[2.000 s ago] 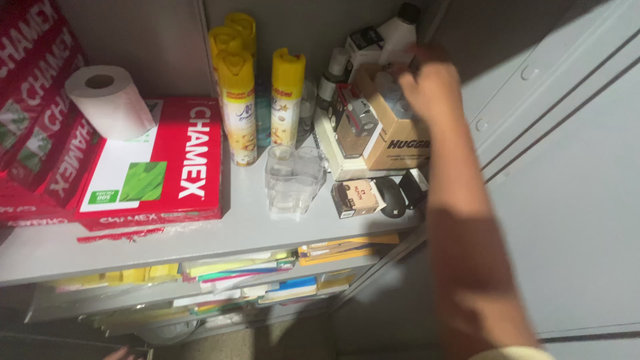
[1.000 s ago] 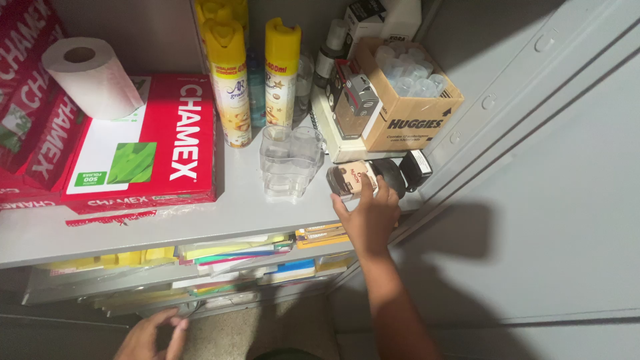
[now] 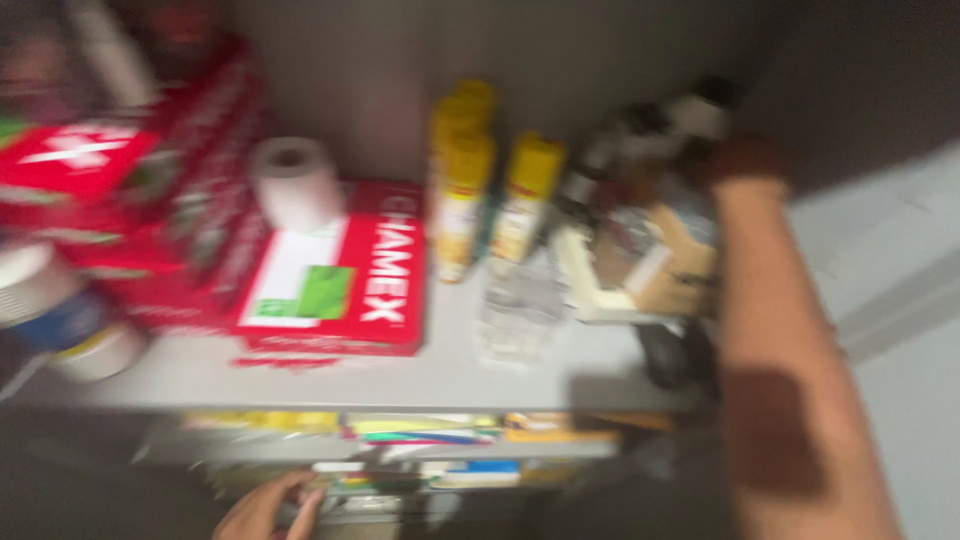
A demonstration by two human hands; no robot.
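My right hand (image 3: 739,161) reaches to the back right of the grey shelf, behind a brown cardboard box (image 3: 686,277); blur and shadow hide its fingers and anything in them. Beside the box are a white tray or box (image 3: 581,274) and a pale bottle with a black cap (image 3: 694,112). A black rounded object (image 3: 664,356) lies in front of the cardboard box. My left hand (image 3: 274,506) is low, before the lower shelves, fingers curled and apart, with nothing plainly held. Clear plastic containers (image 3: 521,315) stand at the shelf's middle, in front of yellow-capped spray cans (image 3: 529,199).
A Chamex paper box (image 3: 386,277) bears a white paper roll (image 3: 300,187). Stacked red paper packs (image 3: 187,202) and a white-and-blue cylindrical pack (image 3: 67,315) are at left. Folders (image 3: 420,431) fill a lower shelf (image 3: 262,448). A grey metal door (image 3: 900,300) borders the right.
My right hand has moved from the small box at the shelf's front to the back right. That small box no longer shows in front of the cardboard box. The view has shifted left.
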